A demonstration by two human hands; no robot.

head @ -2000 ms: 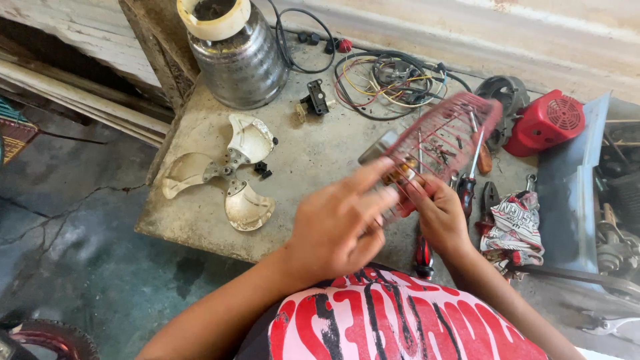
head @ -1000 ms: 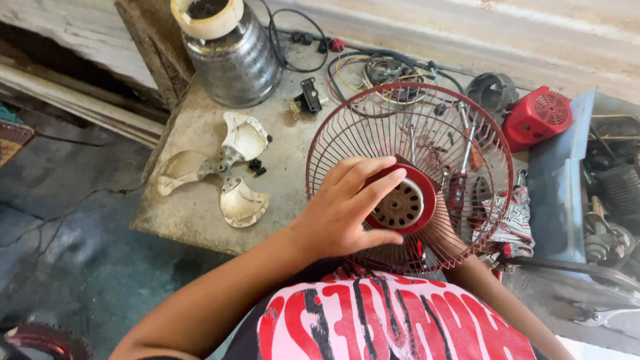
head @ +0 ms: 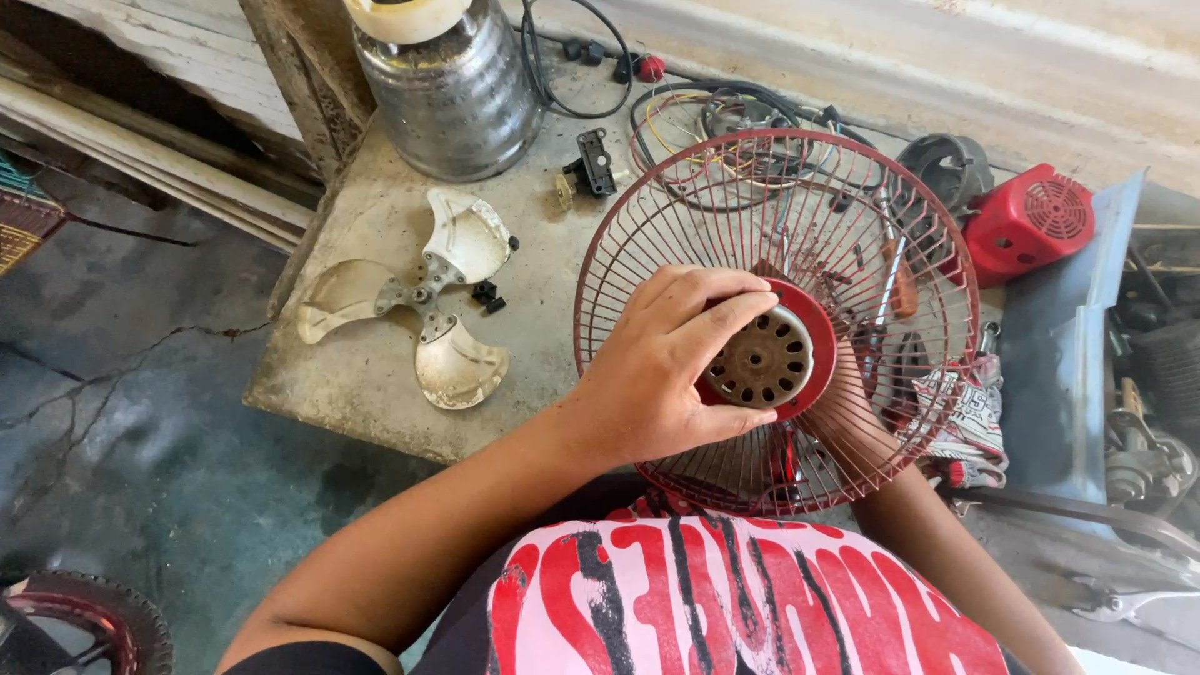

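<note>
A round red wire fan guard (head: pixel 966 281) faces up in front of me, a perforated metal motor housing (head: pixel 757 359) at its red centre. My left hand (head: pixel 675 361) grips that housing, fingers over its top edge and thumb along its lower edge. Behind the wires is my right hand (head: pixel 834 384), under the centre; its fingers are mostly hidden. On the worktop to the left lies a three-bladed fan blade (head: pixel 464 361), with small black parts (head: pixel 487 296) beside it.
A metal container (head: pixel 450 94) stands at the back left. Nearby are a black switch-like part (head: pixel 594 164) and coiled wires (head: pixel 750 122). A red motor cover (head: pixel 1031 225), a printed cloth (head: pixel 970 412) and a blue plastic bin (head: pixel 1059 375) are at the right. Screwdrivers show through the wires.
Two seconds ago the guard was tilted up edge-on and blurred; it now lies face up. My left hand has moved onto the motor housing, and my right hand has gone behind the wires.
</note>
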